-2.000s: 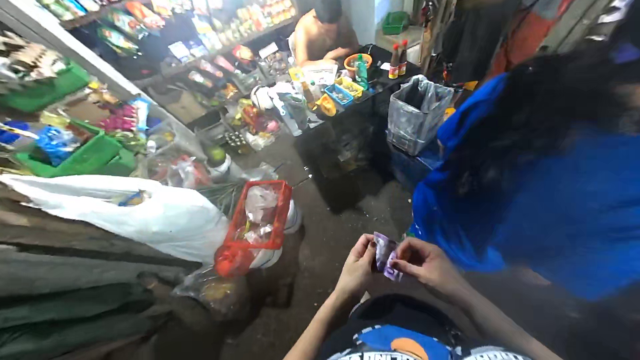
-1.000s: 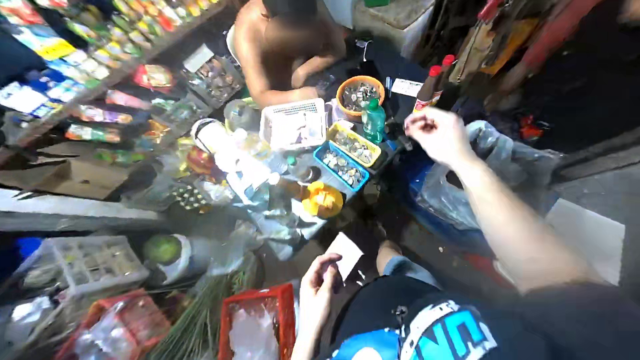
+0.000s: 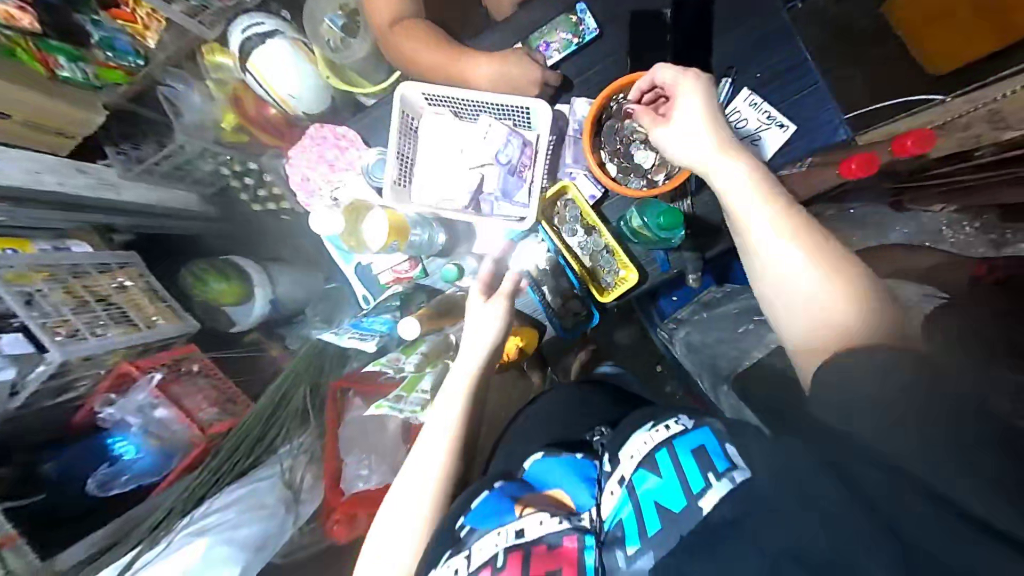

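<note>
My right hand [image 3: 680, 112] is over an orange bowl [image 3: 590, 144] full of coins [image 3: 628, 152], its fingertips bent down at the coins; whether they grip one cannot be told. Blurred, my left hand [image 3: 490, 300] is near the blue basket [image 3: 590, 320] of coins, and what it holds, if anything, is unclear. Between the two hands lies a yellow basket [image 3: 630, 290] with more coins. Banknotes [image 3: 508, 160] and pale papers fill a white plastic basket [image 3: 464, 94] behind my left hand. More banknotes [image 3: 574, 152] lie between that basket and the orange bowl.
Another person's hand [image 3: 524, 74] is beside a lit phone [image 3: 564, 34]. A green-capped bottle [image 3: 652, 224] and a handwritten card [image 3: 760, 124] flank the bowl. Bottles [image 3: 404, 232] crowd the left side. Red crates [image 3: 332, 448] are below, and red-capped bottles [image 3: 912, 144] at right.
The view has moved in close to the table. My right hand has come to the coin bowl. My left hand, which held a pale paper lower down a second ago, is now near the blue basket.
</note>
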